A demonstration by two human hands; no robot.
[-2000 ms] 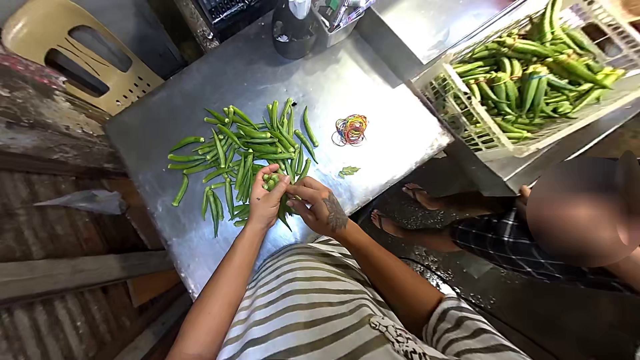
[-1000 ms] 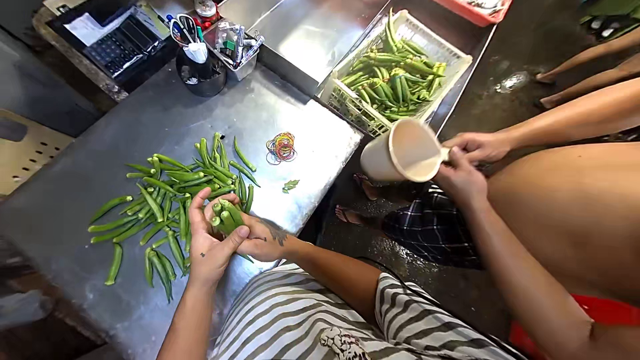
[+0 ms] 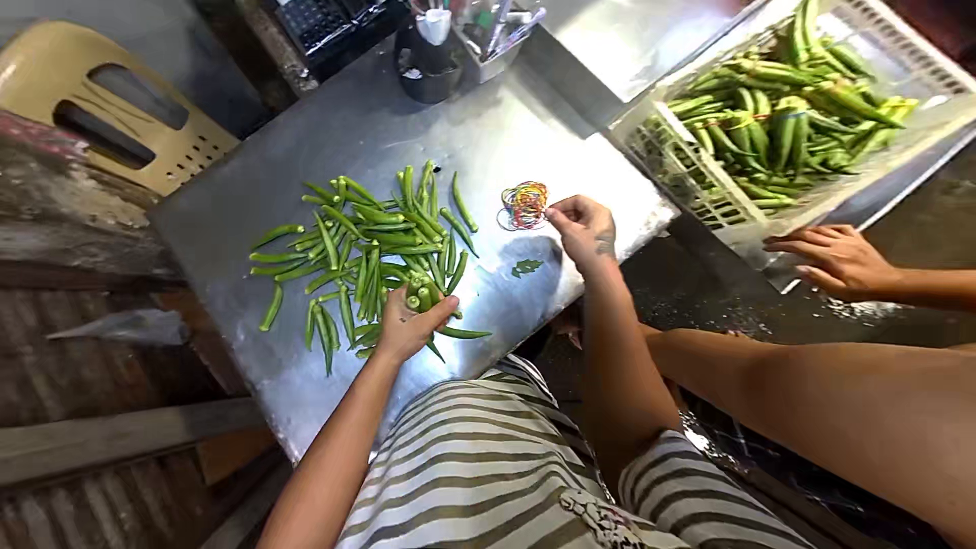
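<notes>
My left hand (image 3: 412, 324) is closed around a small bunch of okra (image 3: 423, 292), stem ends up, at the near edge of the loose okra pile (image 3: 374, 236). The pile is spread over the metal table (image 3: 267, 381). With thumb and forefinger pinched, my right hand (image 3: 587, 229) is at the right edge of a heap of coloured rubber bands (image 3: 524, 204). Whether a band is between those fingertips cannot be made out. A small green leaf (image 3: 526, 268) lies below the bands.
At the right, a white plastic crate (image 3: 732, 217) holds okra, some in banded bundles. Another person's hand (image 3: 839, 263) is beside its near edge. A dark container (image 3: 428, 72) and a holder with pens (image 3: 488, 61) stand at the table's back. A beige plastic chair (image 3: 171, 149) is at the left.
My right hand has left the bunch and moved right to the rubber bands. My left hand still holds the okra. The other person's mug is no longer in view. The view has shifted.
</notes>
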